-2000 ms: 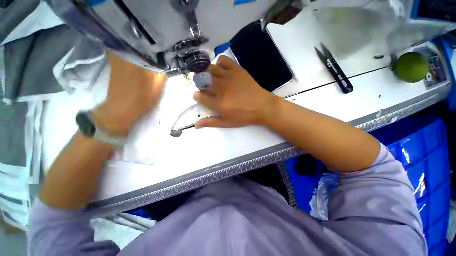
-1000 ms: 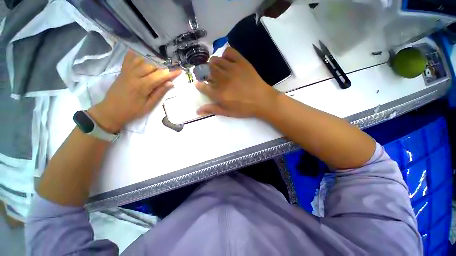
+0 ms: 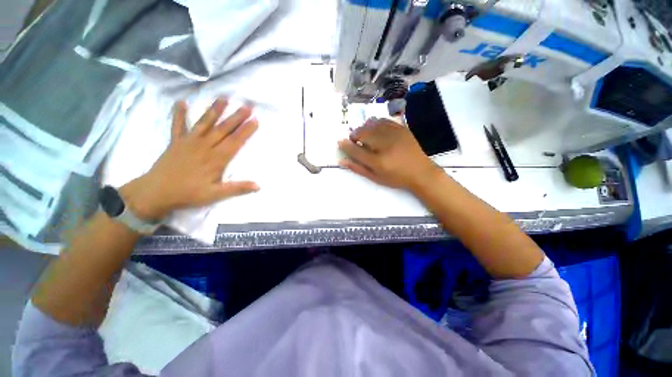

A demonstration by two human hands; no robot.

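My left hand (image 3: 200,162) lies flat with its fingers spread on a white fabric panel (image 3: 136,158), left of the sewing machine (image 3: 471,48). Grey panels with white edging (image 3: 55,81) lie bunched at the far left, beside and behind that hand. My right hand (image 3: 385,153) is just in front of the presser foot and needle (image 3: 345,110), its fingers curled down. A tiny dark spot shows at its fingertips; whether it holds something is unclear. A small round grey guide (image 3: 396,107) sits right of the needle.
A black smartphone (image 3: 432,121) lies behind my right hand. Black thread snips (image 3: 502,153) and a green round fruit (image 3: 583,171) are farther right. A small grey piece (image 3: 309,163) is on the bed. A measuring tape (image 3: 295,235) runs along the front edge; white cloth (image 3: 151,320) hangs below.
The view has shifted, showing more of the machine. My left hand has moved left from beside the needle and now lies flat. My right hand has moved off the grey guide to the needle's front.
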